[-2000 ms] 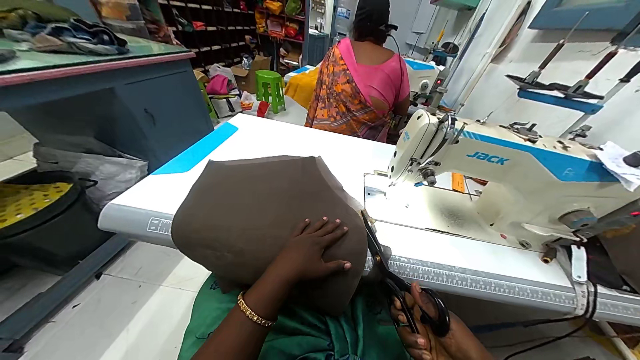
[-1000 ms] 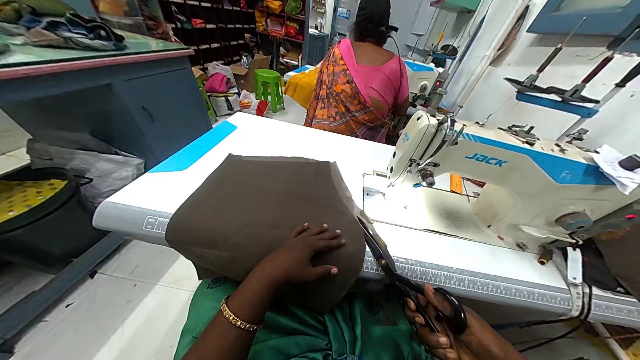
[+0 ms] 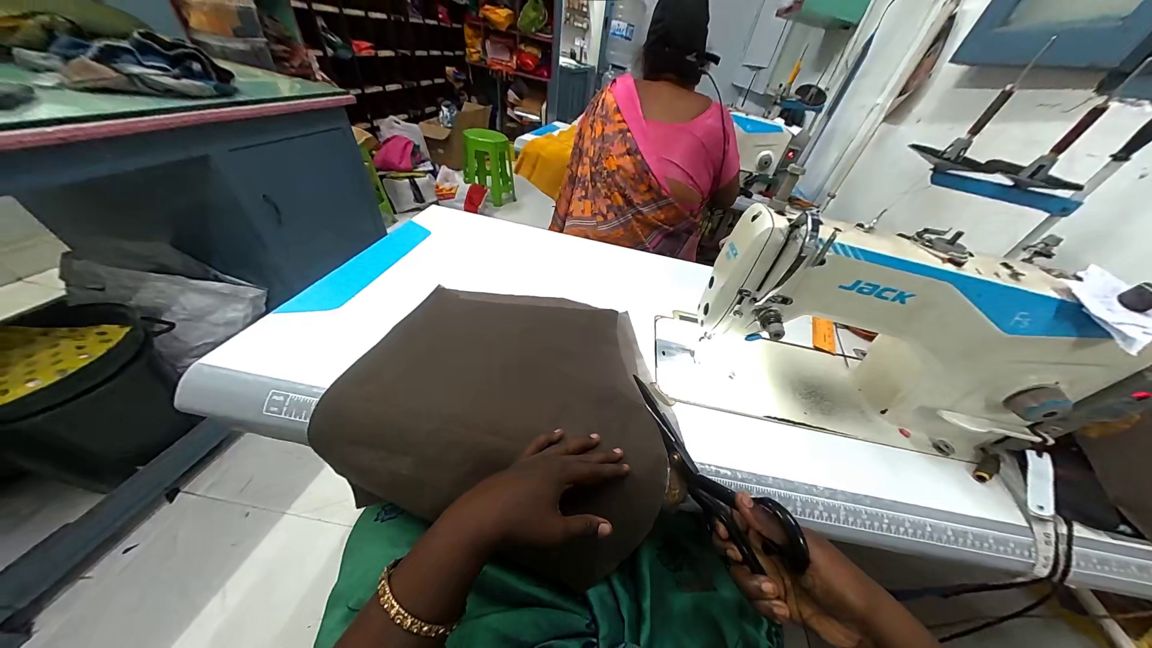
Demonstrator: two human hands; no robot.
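Brown fabric (image 3: 486, 378), seemingly layered at its upper right edge, lies on the white sewing table (image 3: 540, 256) and hangs over its front edge onto green cloth (image 3: 531, 603) on my lap. My left hand (image 3: 549, 495) rests on the fabric with fingers spread, palm down. In my right hand (image 3: 765, 558) are large black-handled fabric scissors (image 3: 697, 481), fingers through the handles. Their blades point up and left along the fabric's right edge; whether they grip fabric I cannot tell. A Jack sewing machine (image 3: 900, 315) stands right of the fabric.
Along the table's front runs a printed ruler strip (image 3: 855, 511). A dark tub (image 3: 81, 405) with yellow dotted material and a grey cabinet (image 3: 279, 207) are on the left. Ahead, a person (image 3: 657, 162) sits with their back to me, near a green stool (image 3: 489, 165). Thread stands rise at the right.
Compared with two seconds ago, the fabric has shifted a little on the table under my left hand. The scissors remain in my right hand by the fabric's right edge.
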